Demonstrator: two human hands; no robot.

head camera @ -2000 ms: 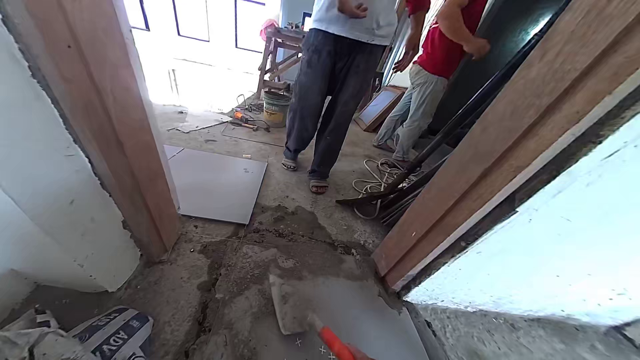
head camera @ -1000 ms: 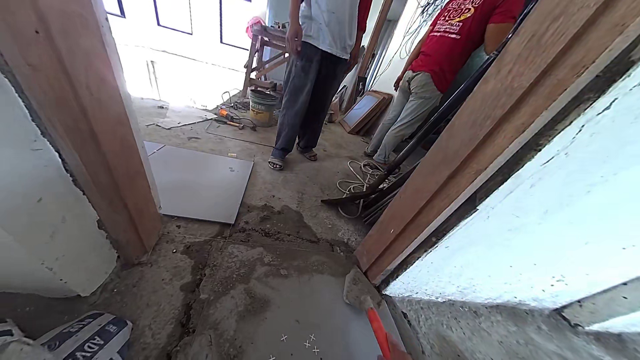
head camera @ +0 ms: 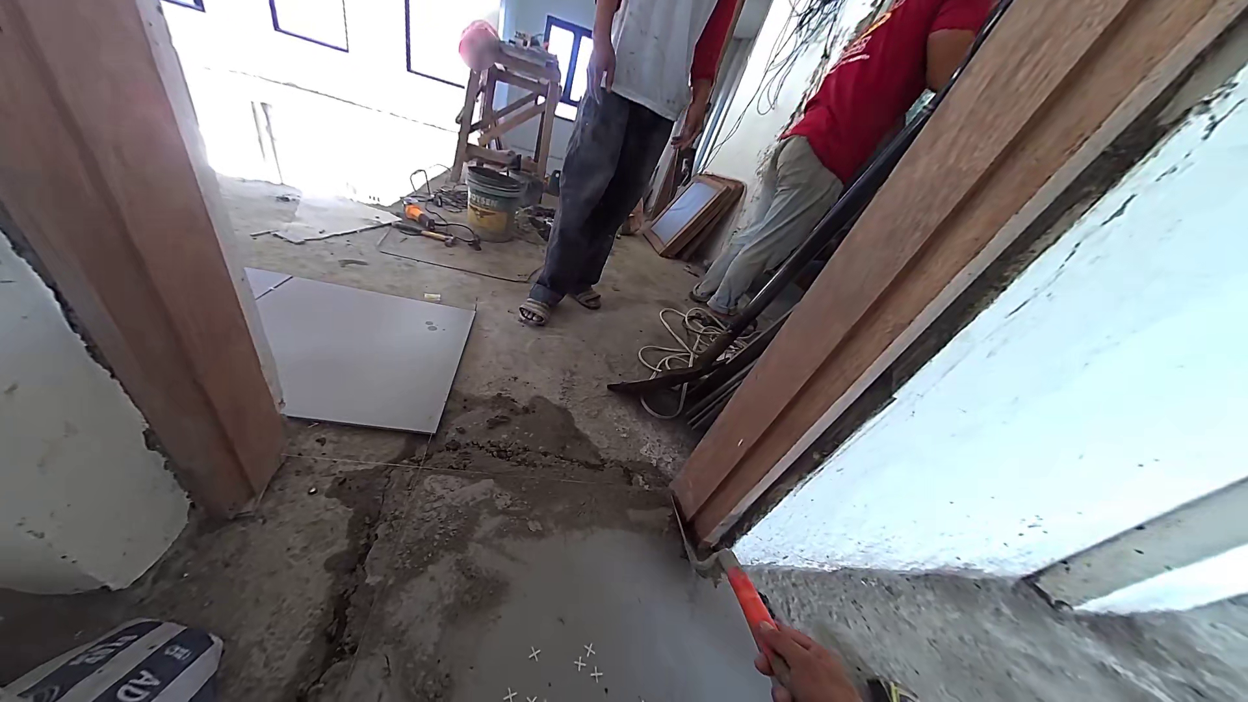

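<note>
My right hand (head camera: 807,665) grips the orange handle of a trowel (head camera: 749,597) at the bottom right. The trowel's blade stands nearly edge-on at the foot of the right wooden door jamb (head camera: 868,263), beside the corner of a grey floor tile (head camera: 624,604). Several white cross-shaped tile spacers (head camera: 581,663) lie on that tile. Wet mortar (head camera: 517,429) is spread over the rough concrete beyond it. A thin string crosses the doorway low over the floor. My left hand is out of view.
Past the doorway lie a large pale tile (head camera: 366,356), a bucket (head camera: 492,205), an orange power tool (head camera: 419,216), a coiled cord (head camera: 682,346) and a shovel (head camera: 682,378). Two people stand there. A printed bag (head camera: 127,663) lies at lower left, near the left jamb (head camera: 146,244).
The trowel has moved right, from over the tile to the foot of the right jamb, and its blade has turned edge-on. The person in red now leans farther right.
</note>
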